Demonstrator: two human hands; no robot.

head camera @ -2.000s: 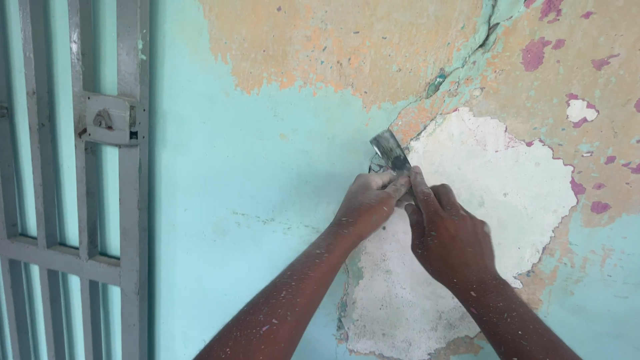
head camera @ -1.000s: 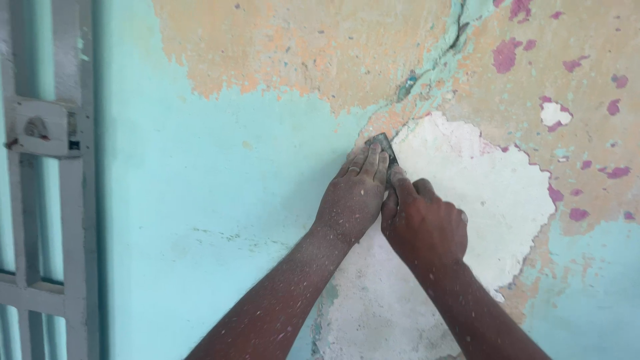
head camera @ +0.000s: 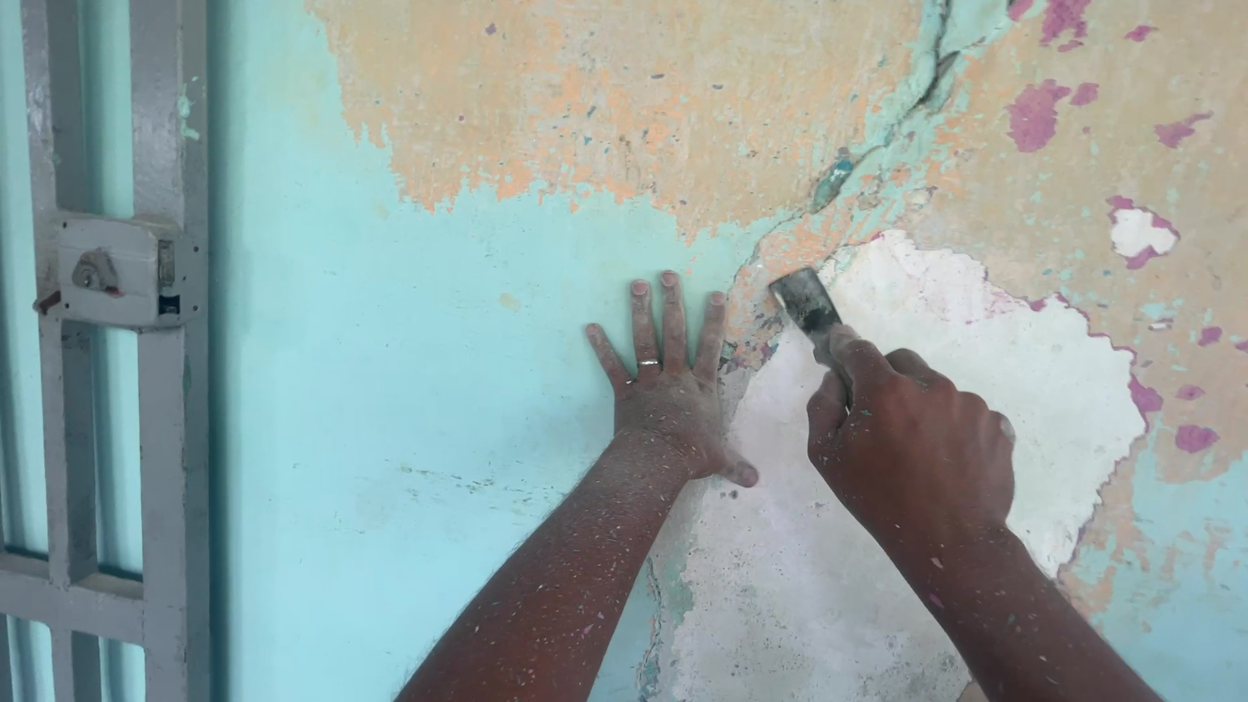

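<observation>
My left hand [head camera: 671, 400] lies flat on the turquoise painted wall [head camera: 390, 390] with its fingers spread, a ring on one finger and dust on the skin. To its right, my right hand [head camera: 912, 439] is closed around a scraper [head camera: 805, 300], whose metal blade points up and left. The blade is at a strip of peeling orange paint, beside the upper left edge of a bare white plaster patch [head camera: 1014, 390]. Its handle is mostly hidden in my fist. Paint flecks dot both forearms.
A grey metal gate [head camera: 175, 439] with a lock box [head camera: 122, 271] stands at the left. From the upper right a crack [head camera: 882, 136] runs down through the wall toward the plaster patch. Beige paint and purple spots [head camera: 1038, 115] surround the patch.
My left hand was at the scraper beside my right hand; now it is off the tool and spread on the wall to the left. My right hand has kept hold of the scraper.
</observation>
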